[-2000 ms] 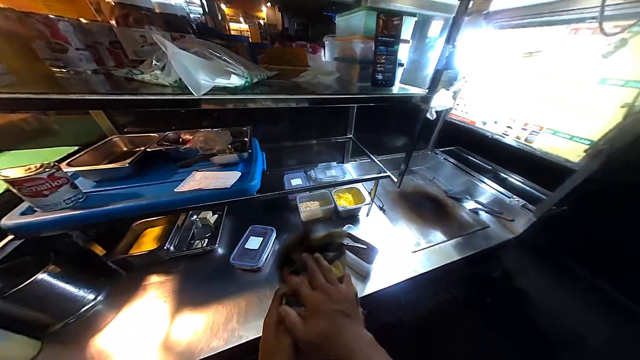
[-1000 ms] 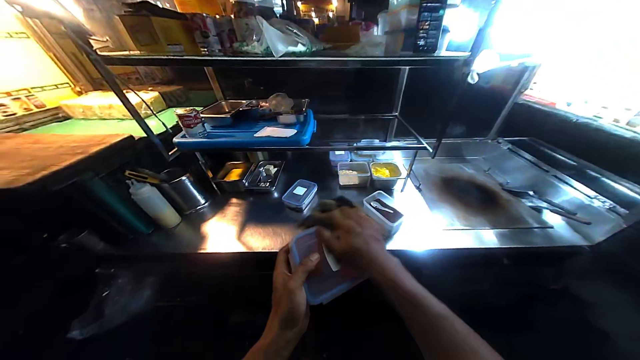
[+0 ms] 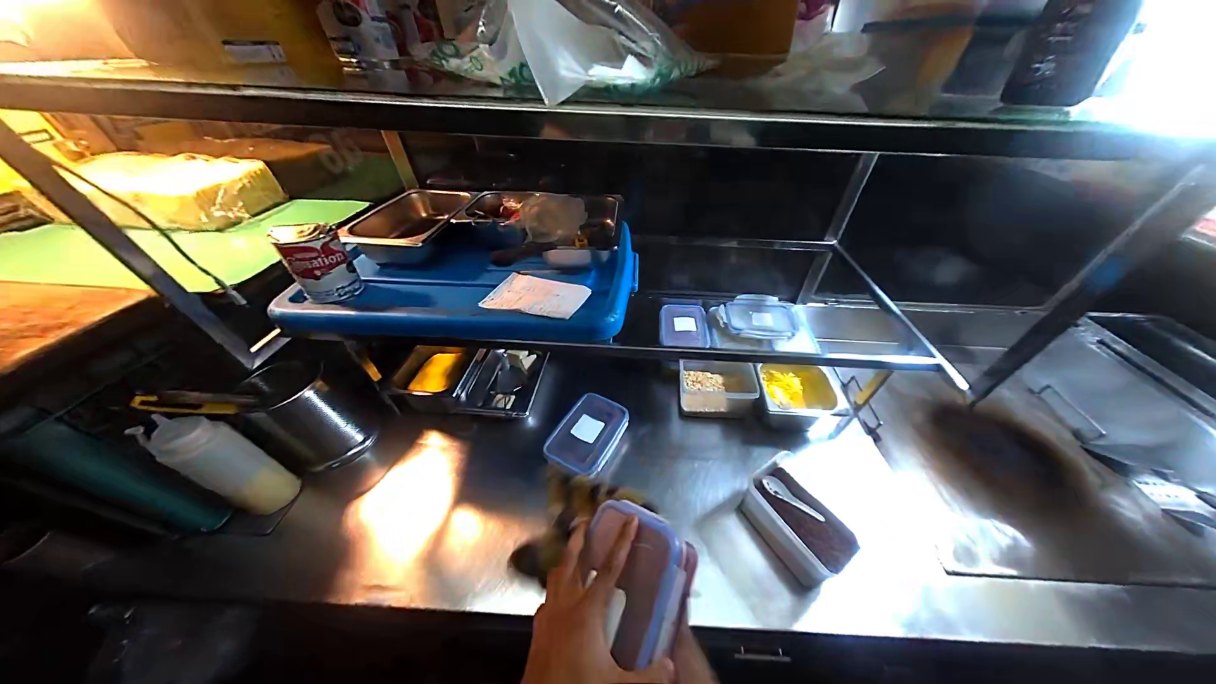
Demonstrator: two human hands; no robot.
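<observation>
Low in the view, my left hand [image 3: 575, 617] grips a clear plastic lid with a blue-violet rim [image 3: 638, 579], fingers spread over its face. My right hand [image 3: 693, 655] is at its right lower edge, mostly hidden behind it. Whether a container is under the lid cannot be told. A dark, yellowish cloth [image 3: 546, 537] is just behind and left of the lid, blurred. Beyond it lies a closed lidded container [image 3: 586, 437] with a white label. To the right stands an open container of brown contents [image 3: 803, 522] with a white spoon [image 3: 793, 498] in it.
Tubs of chopped nuts [image 3: 717, 388] and yellow shreds [image 3: 798, 388] stand under the low shelf [image 3: 760, 357]. A blue plastic lid [image 3: 446, 313] on that shelf bears trays and a can [image 3: 316, 266]. Left are a squeeze bottle [image 3: 223, 465] and metal pot [image 3: 313, 418]; right, a griddle [image 3: 1026, 475].
The lid was tilted between my hands, with my right hand over it; now it stands more upright and my right hand is behind its edge. The view has moved closer to the counter.
</observation>
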